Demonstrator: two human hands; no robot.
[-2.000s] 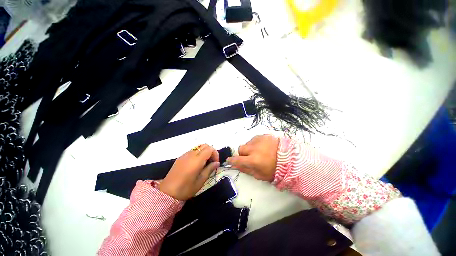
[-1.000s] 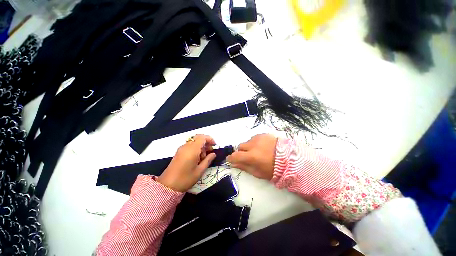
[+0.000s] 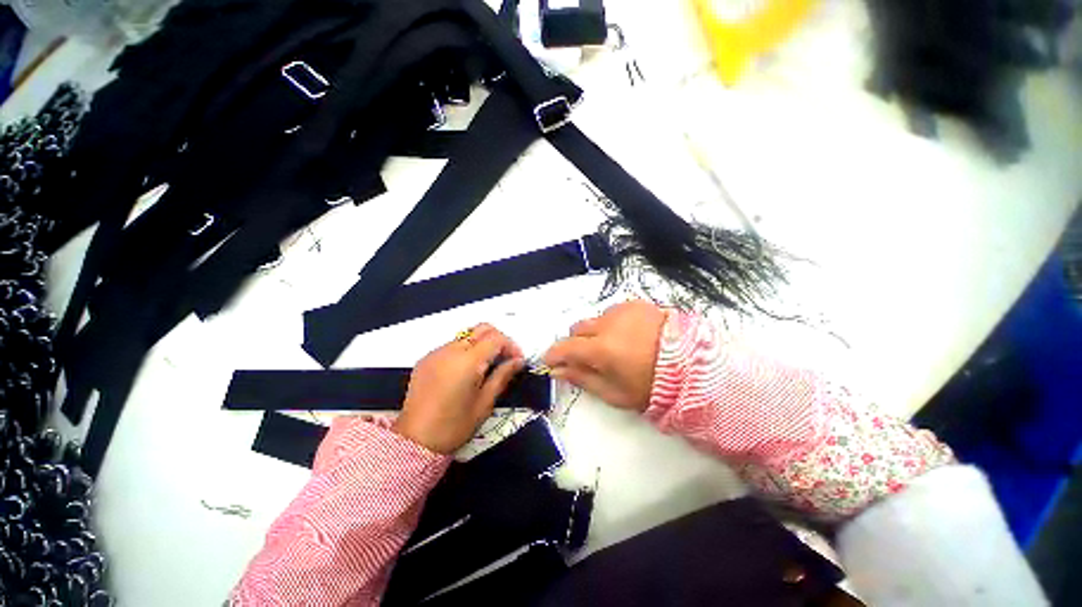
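Note:
A black webbing strap (image 3: 320, 389) lies flat on the white table, its right end under my fingers. My left hand (image 3: 460, 389) wears a gold ring and holds the strap near that end. My right hand (image 3: 611, 353) is closed at the strap's end, thumb and finger pinched together; a tiny shiny, gold-toned glint shows at the fingertips, but what it is cannot be told. Black straps (image 3: 475, 522) with silver buckles lie stacked nearest me, partly behind my left hand and sleeve. Loose dark threads lie between my hands and this stack.
A strap pile (image 3: 285, 131) fills the upper left, with a heap of small silver rings (image 3: 36, 356) at the far left. A frayed thread bundle (image 3: 724, 267) lies right of centre. Dark cloth (image 3: 700, 557) lies lower right. A black box (image 3: 572, 21) stands at the top; something blue (image 3: 1009, 403) is beside the table.
The strap under my left hand now lies more level, and another strap end shows separately below it. My left hand has shifted slightly toward my right fingertips, where a gold-toned glint now shows.

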